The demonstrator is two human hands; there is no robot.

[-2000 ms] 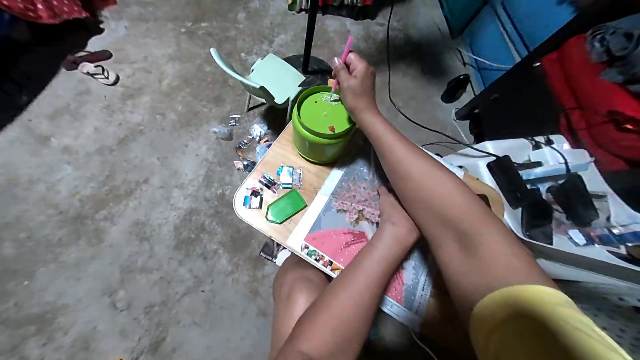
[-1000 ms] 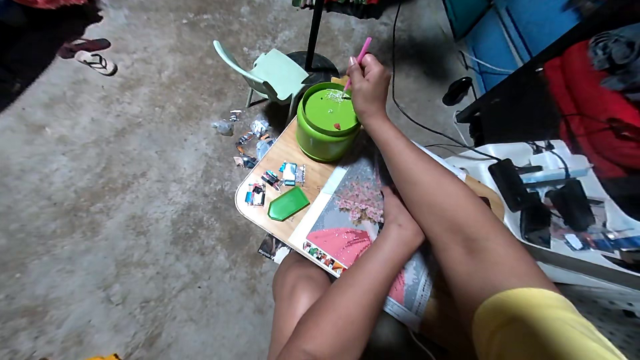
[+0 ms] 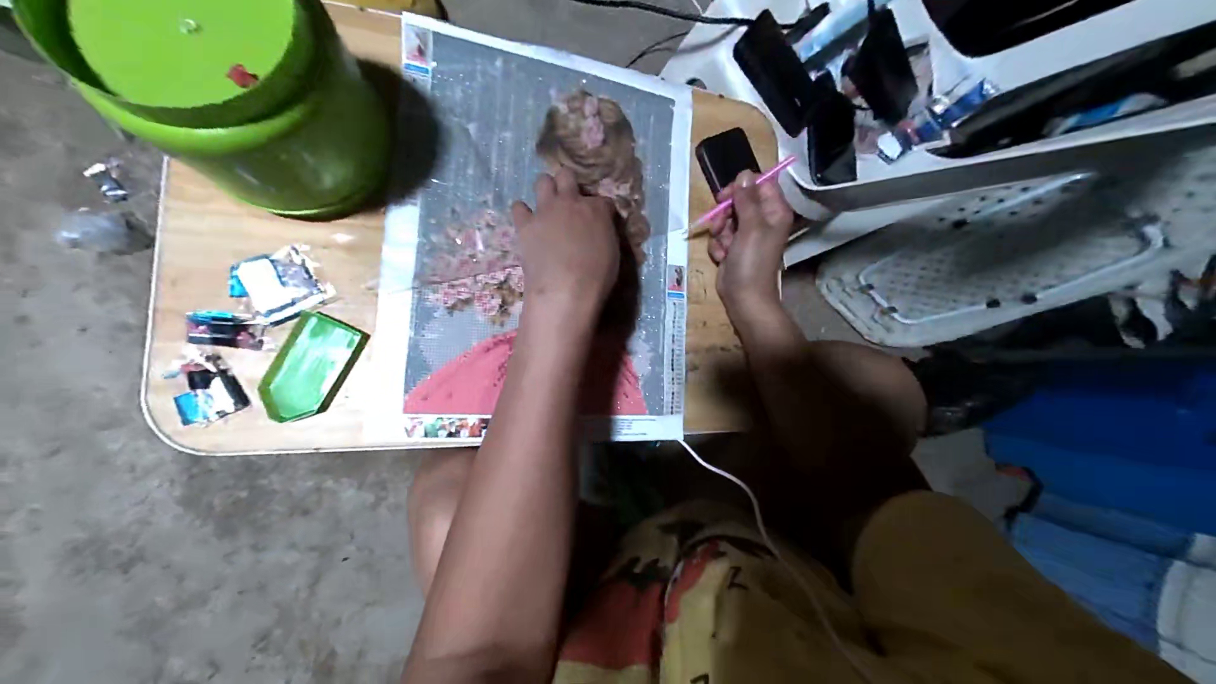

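A diamond painting canvas (image 3: 475, 114) lies on the wooden table, showing a figure with braided hair, pink blossoms and a pink dress. My left hand (image 3: 568, 242) rests palm down on its middle, fingers on the picture beside the hair. Between the fingers of my right hand (image 3: 753, 228) is a pink pen (image 3: 741, 198), its tip over the canvas's right edge. Close to that hand lies a black phone-like object (image 3: 728, 160). Left of the canvas sits a green plastic tray (image 3: 312, 366), with small packets (image 3: 275, 283) near it.
A large green lidded container (image 3: 275, 133) stands at the table's (image 3: 275, 439) upper left. A white plastic holder (image 3: 708, 66) with black devices is at the upper right. A white cable (image 3: 731, 475) runs from the canvas's lower edge across my lap.
My right hand has moved with the pink pen from above the green container's lid to the canvas's right side. The view has shifted strongly toward the table.
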